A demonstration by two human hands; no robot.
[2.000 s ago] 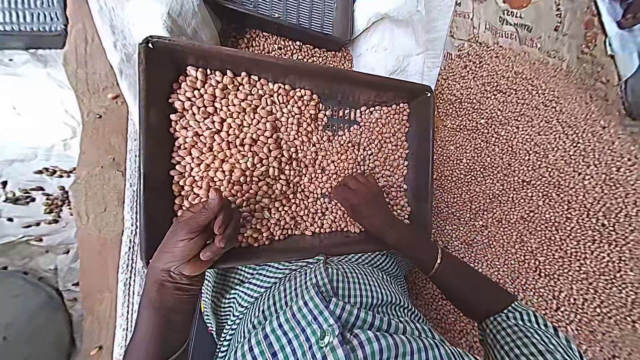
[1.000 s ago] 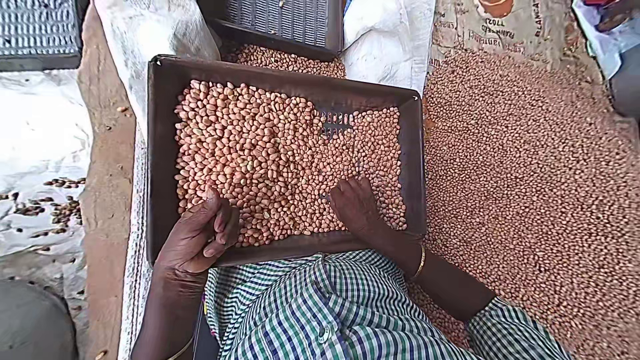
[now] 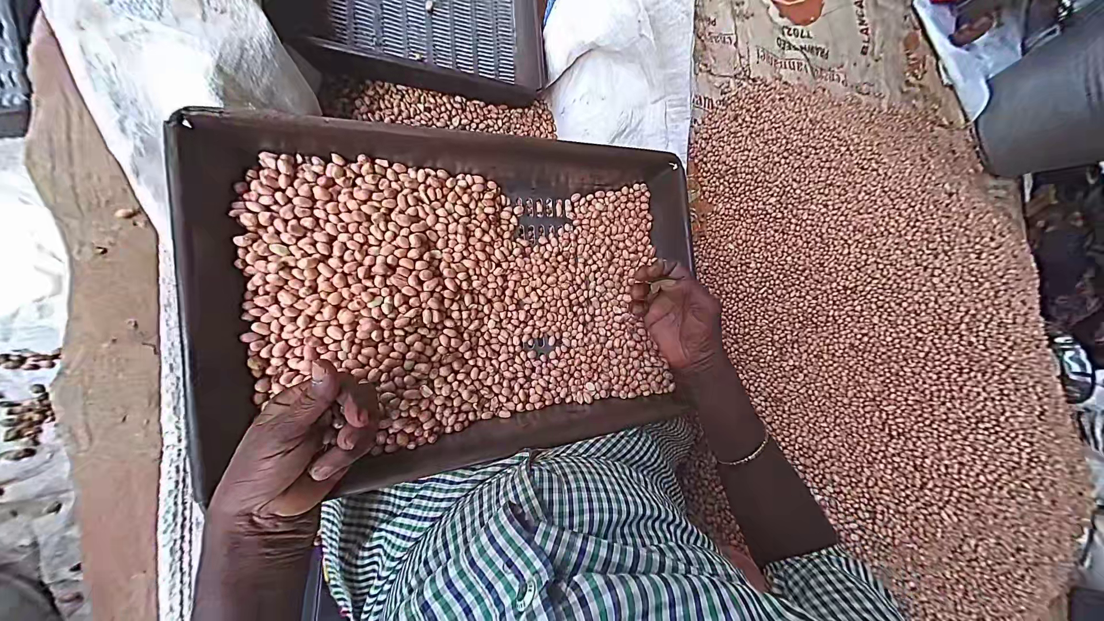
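Note:
A dark plastic tray with a slotted base [image 3: 414, 129] lies in front of my checked shirt, filled with shelled peanuts [image 3: 388, 285]. Slots of the base show through at two spots on the right. My left hand [image 3: 302, 431] is at the near left corner, palm up with fingers curled above the nuts; whether it holds something is hidden. At the right wall, my right hand [image 3: 681, 315] is turned palm up, its fingertips closed on a small pale bit [image 3: 662, 285], perhaps a nut or skin.
A wide heap of peanuts [image 3: 880, 345] spreads over printed sacking [image 3: 828, 52] at the right. Beyond my tray, a second slotted tray [image 3: 423, 39] sits above more peanuts [image 3: 448, 112]. White sacks [image 3: 621, 69] lie around it. Dark scraps [image 3: 26, 418] lie on sheeting at the left.
My right hand has moved from the nuts to the tray's right wall and turned palm up. A second gap in the nuts now shows near where it was. My left hand stays at the near left.

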